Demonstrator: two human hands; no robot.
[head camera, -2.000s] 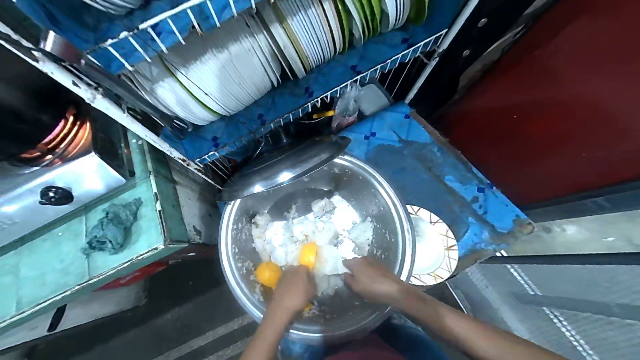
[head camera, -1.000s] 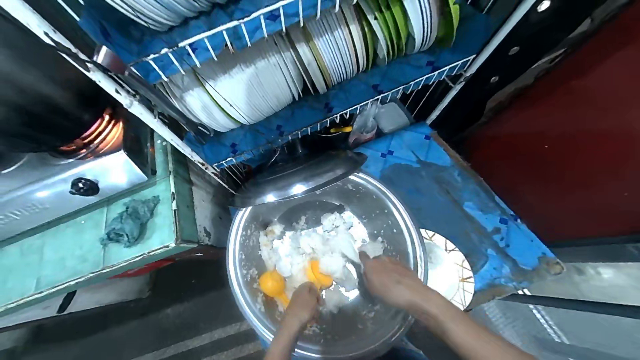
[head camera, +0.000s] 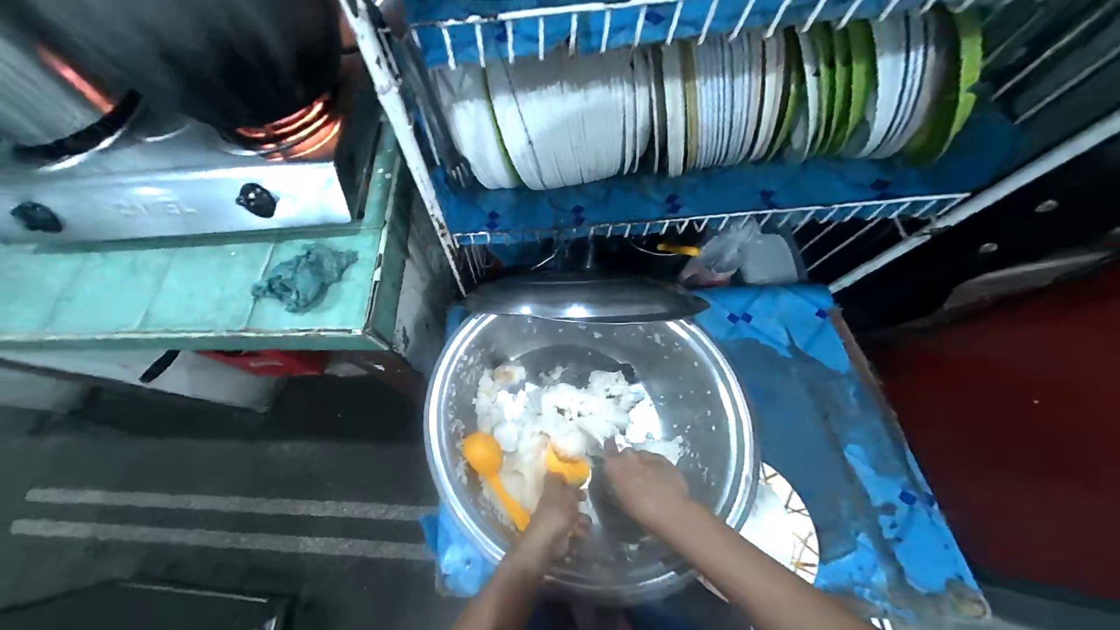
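A wide metal basin (head camera: 731, 376) holds clumps of cooked white rice (head camera: 560, 411). My left hand (head camera: 560, 512) is closed on a yellow plastic scoop (head camera: 569, 466), whose bowl touches the rice. A second yellow spoon (head camera: 483, 453) lies at the basin's left side with its handle pointing down towards my left wrist. My right hand (head camera: 646, 481) is inside the basin, right of the scoop, fingers curled at the rice; a dark thin thing shows near its fingers, and what it grips is hard to make out. Behind the basin's far rim leans a metal lid (head camera: 582, 297).
A patterned plate (head camera: 792, 525) sits partly under the basin's right side on a blue-covered table (head camera: 814, 420). Beyond stands a white wire rack (head camera: 560, 229) full of plates. At left are a lit gas stove (head camera: 175, 197) with dark pots and a crumpled cloth (head camera: 306, 276) on green tiles.
The view has swung left, showing more of the stove and floor. Both hands stay in the basin over the rice, and the loose yellow spoon's handle shows more fully now.
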